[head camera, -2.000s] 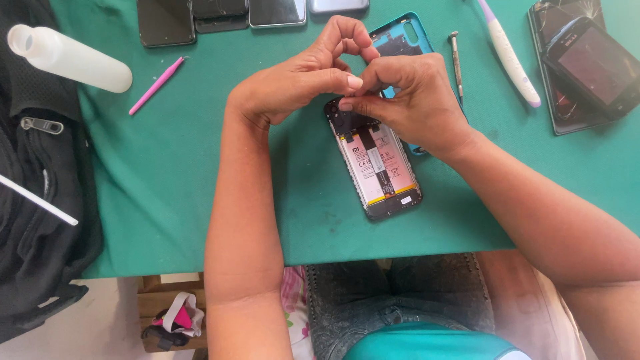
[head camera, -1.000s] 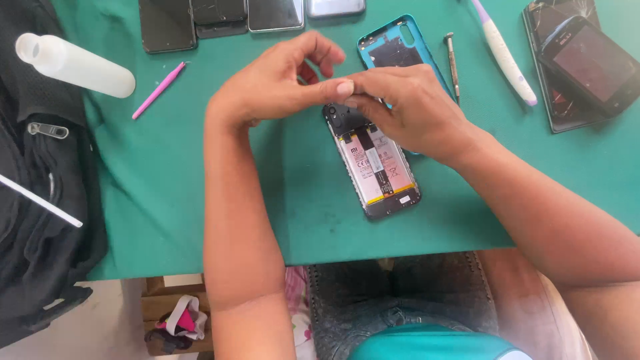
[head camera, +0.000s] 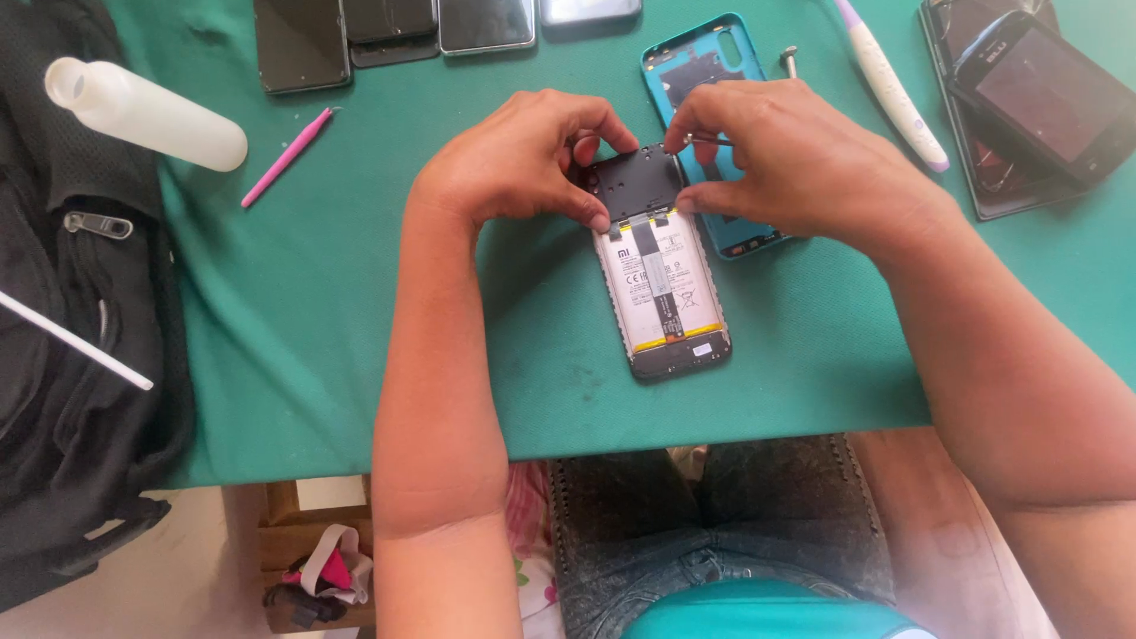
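Observation:
An opened smartphone (head camera: 661, 266) lies on the green cloth, its white battery and black upper cover (head camera: 635, 182) exposed. My left hand (head camera: 532, 164) touches the phone's upper left side, thumb at the cover's lower left corner and a fingertip at its top edge. On the right side, the fingertips of my right hand (head camera: 772, 155) rest at the cover's edge; a thin dark object shows between its fingers, too small to identify. Beneath the right hand is the teal phone back shell (head camera: 661, 75), partly hidden. A small screwdriver's end (head camera: 789, 60) pokes out above that hand.
Several phones lie along the far edge, one a black phone (head camera: 302, 44). A white bottle (head camera: 160, 115) and a pink pen-like tool (head camera: 288, 158) are at left, beside a black bag (head camera: 80, 311). At right are a white-and-purple handled tool (head camera: 892, 89) and two stacked devices, a BLU phone (head camera: 1043, 98) on top.
Both hands have come down from above the phone's top end, where they met, and are now apart at its two sides. The black upper cover shows more fully.

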